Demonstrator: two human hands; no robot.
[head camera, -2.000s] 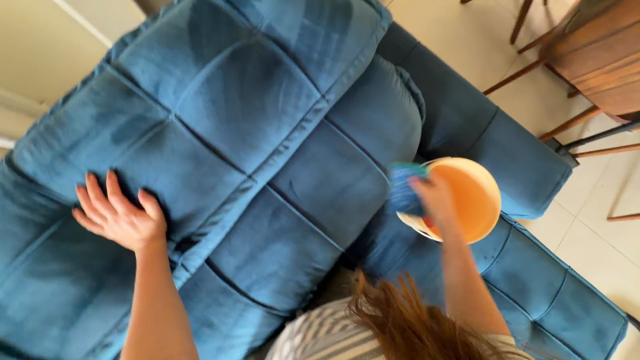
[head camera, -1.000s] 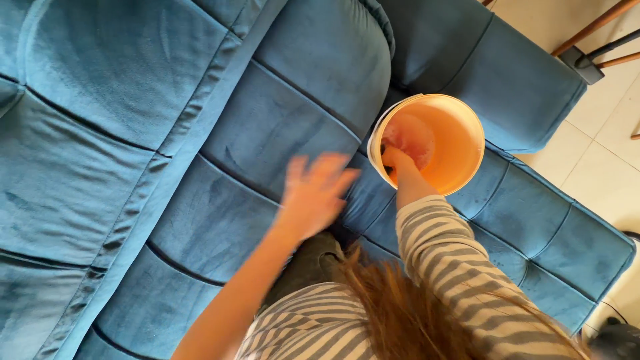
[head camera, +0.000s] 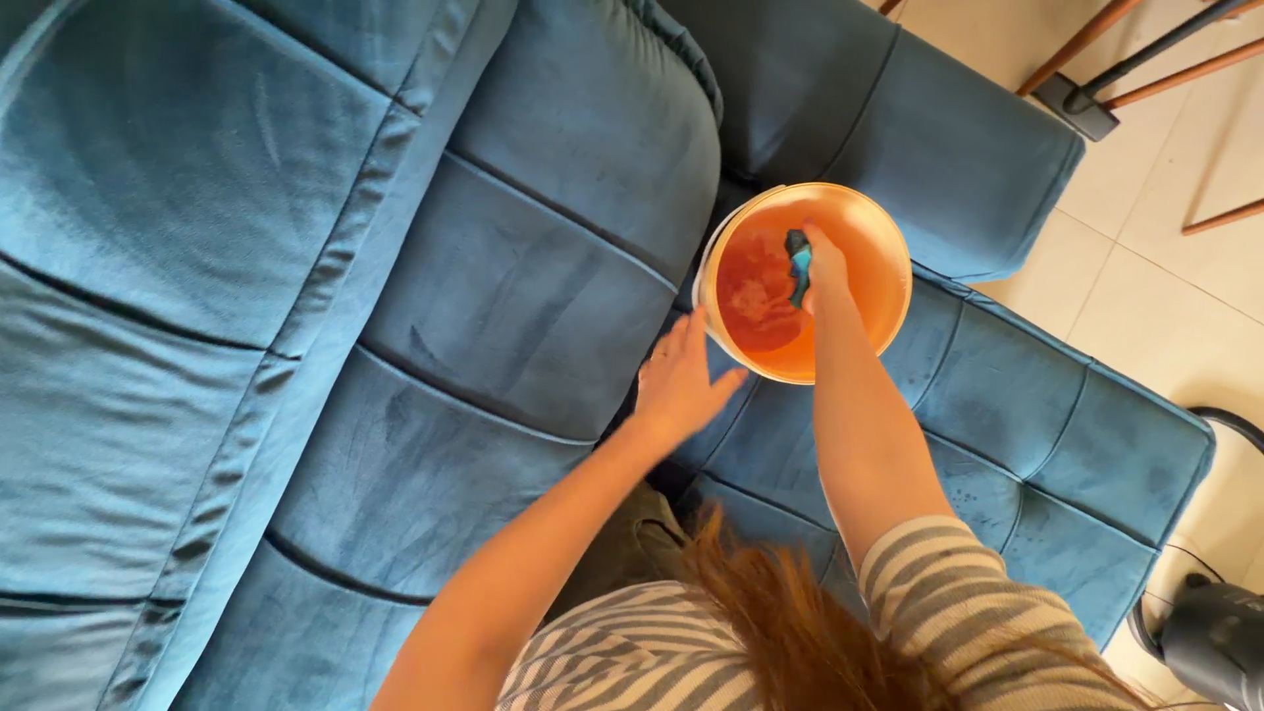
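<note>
An orange-lit bucket (head camera: 874, 267) with a pale rim stands on the blue upholstered sofa seat (head camera: 1007, 434), with reddish-looking liquid and some foam in its bottom. Inside the bucket my right hand (head camera: 828, 267) grips a wet, bunched blue-green cloth (head camera: 800, 265) above the liquid. My left hand (head camera: 681, 380) is beside the bucket's near left side with its fingers spread and nothing held; its fingertips are close to the rim, and whether they touch it I cannot tell.
Blue quilted sofa cushions (head camera: 513, 237) fill the left, and a blue armrest (head camera: 948, 128) lies beyond the bucket. Wooden chair legs (head camera: 1076, 49) and a black floor-tool head (head camera: 1076, 104) are at the top right. A dark appliance (head camera: 1220, 632) with a hose stands on the tiled floor at lower right.
My left hand has left the sofa cushion, where it lay two seconds ago, and is now beside the bucket. My right hand has gone from the bucket's rim into it and now shows the cloth above the liquid.
</note>
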